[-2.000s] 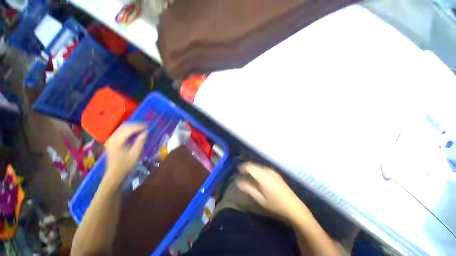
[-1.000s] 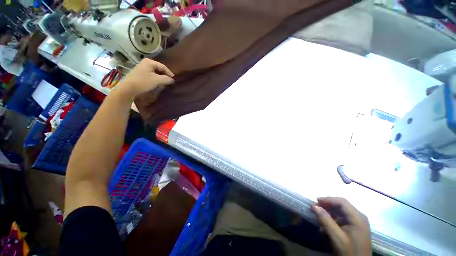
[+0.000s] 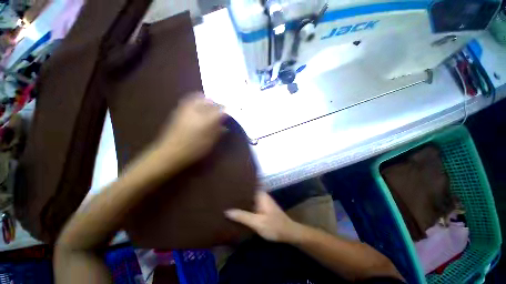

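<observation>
A large dark-brown garment panel [image 3: 166, 205] lies over the white table and hangs past its front edge. My left hand [image 3: 197, 125], blurred, is on the panel's upper part; whether it grips cloth cannot be told. My right hand [image 3: 263, 219] holds the panel's lower right edge, thumb on top. A thick stack of cut brown panels [image 3: 61, 122] lies to the left. The white sewing machine [image 3: 355, 41] with blue stripe and "JACK" lettering stands beyond, its presser foot and needle [image 3: 269, 80] above the table, apart from the panel.
A teal-green basket [image 3: 480, 194] at the right holds brown and pink cloth. Slim dark and red tools [image 3: 471, 72] lie at the far right of the table. Parts of a blue basket [image 3: 194, 266] show below the panel. A thin dark line crosses the tabletop.
The view has swung right to the machine. A single brown panel now lies in front of me, apart from the stack. My right hand has gone from the table edge to the panel.
</observation>
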